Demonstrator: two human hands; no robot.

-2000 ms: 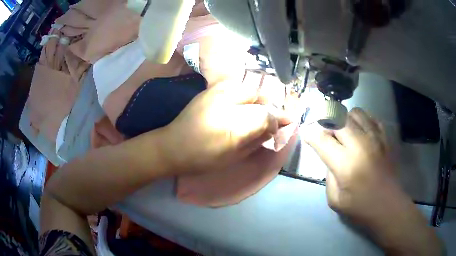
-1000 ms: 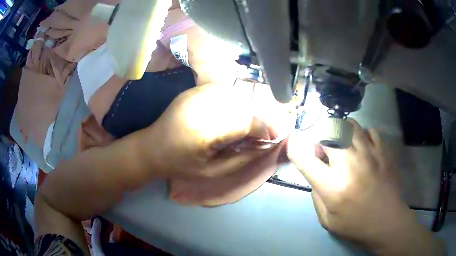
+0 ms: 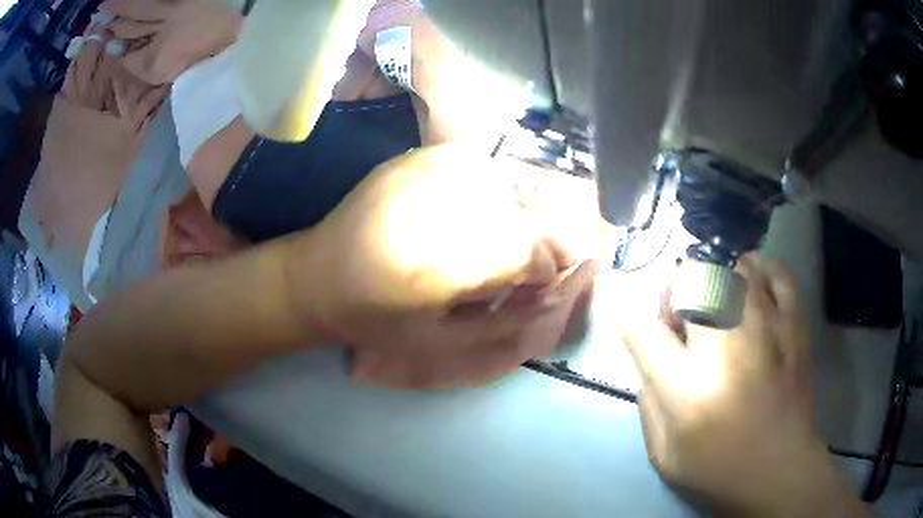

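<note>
The salmon-pink garment (image 3: 405,366) is bunched under and around my left hand (image 3: 430,243), left of the needle. My left hand is closed on it, its fingertips at a folded edge; they are overexposed. The navy panel (image 3: 314,162) with a pale stitch line lies behind my left wrist, and the white panel (image 3: 205,101) is beyond it. My right hand (image 3: 719,374) is right of the needle, behind the ribbed knob (image 3: 708,293). Its fingertips are lost in glare, so I cannot tell whether they touch fabric. The presser foot (image 3: 625,243) is at the bright spot between my hands.
The grey sewing machine head (image 3: 698,81) hangs over the hands, with the lamp (image 3: 294,71) to its left. A white label (image 3: 394,55) lies on the pink fabric. A black rectangle (image 3: 860,268) and a thin dark tool (image 3: 891,425) lie at the right on the pale table (image 3: 435,445).
The view has shifted, with the machine head larger and further right. The garment's lower edge has drawn up under my left hand. My right hand has moved slightly away from my left.
</note>
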